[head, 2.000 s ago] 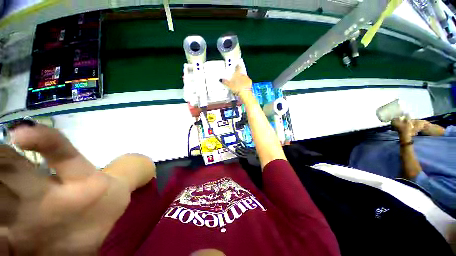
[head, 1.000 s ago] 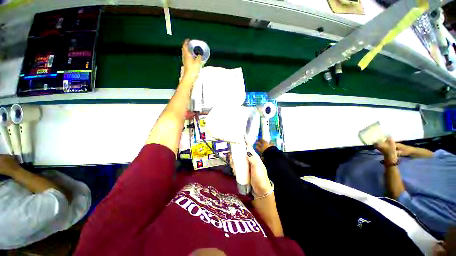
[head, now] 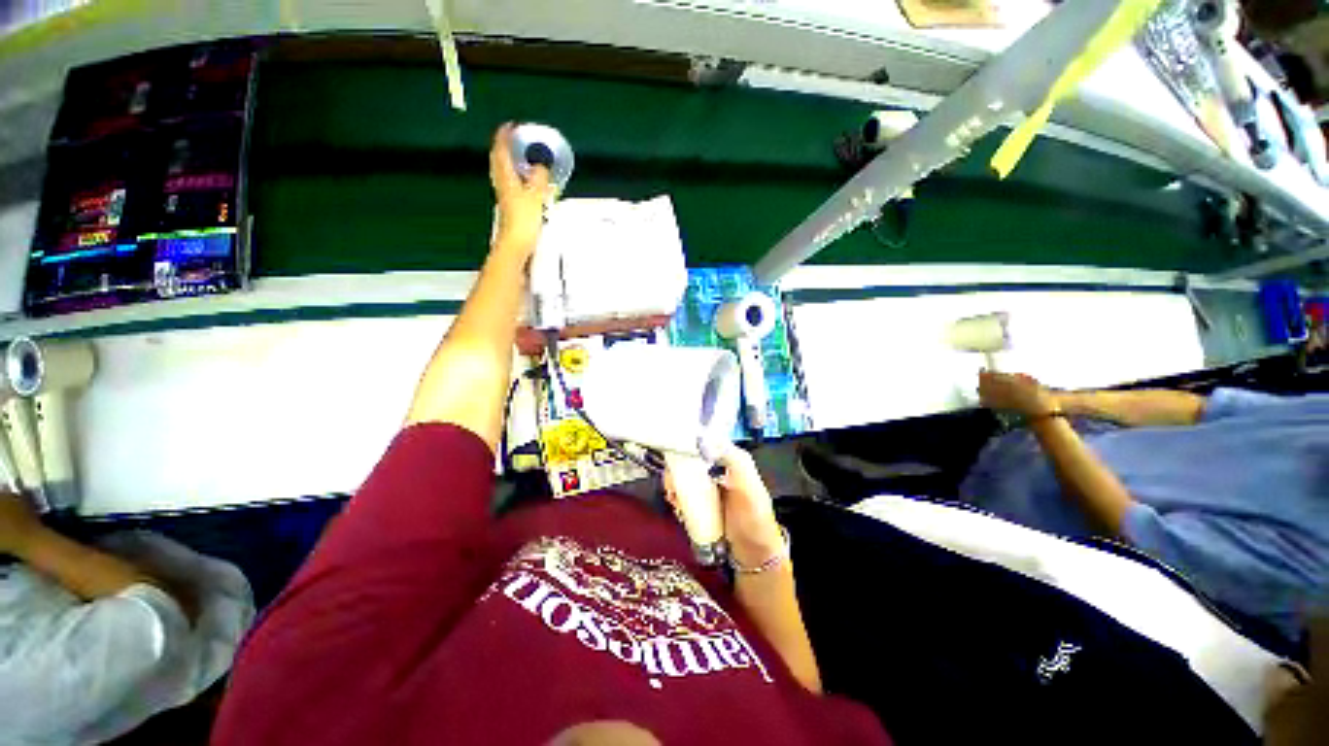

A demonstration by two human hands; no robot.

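My right hand (head: 741, 510) holds a white hair dryer (head: 656, 397) by its handle, close in front of my chest, with its barrel over the tester (head: 580, 442). My left hand (head: 516, 190) reaches forward and is closed around a second hair dryer (head: 541, 152) at the left side of the white moulded tray (head: 609, 262). The second dryer's round end faces up; its handle is mostly hidden by my hand. The first dryer's barrel hides part of the tester.
A third dryer (head: 749, 318) lies on the blue-green mat (head: 780, 364). More dryers (head: 56, 408) lie at the left. A black display panel (head: 143, 190) stands at back left, a slanted post (head: 904, 161) at right. Persons sit on both sides; one holds a dryer (head: 979, 334).
From two seconds ago, my right hand has come back from the tray with a dryer, and my left hand has gone forward onto the other. Since one second ago, both hands keep their holds.
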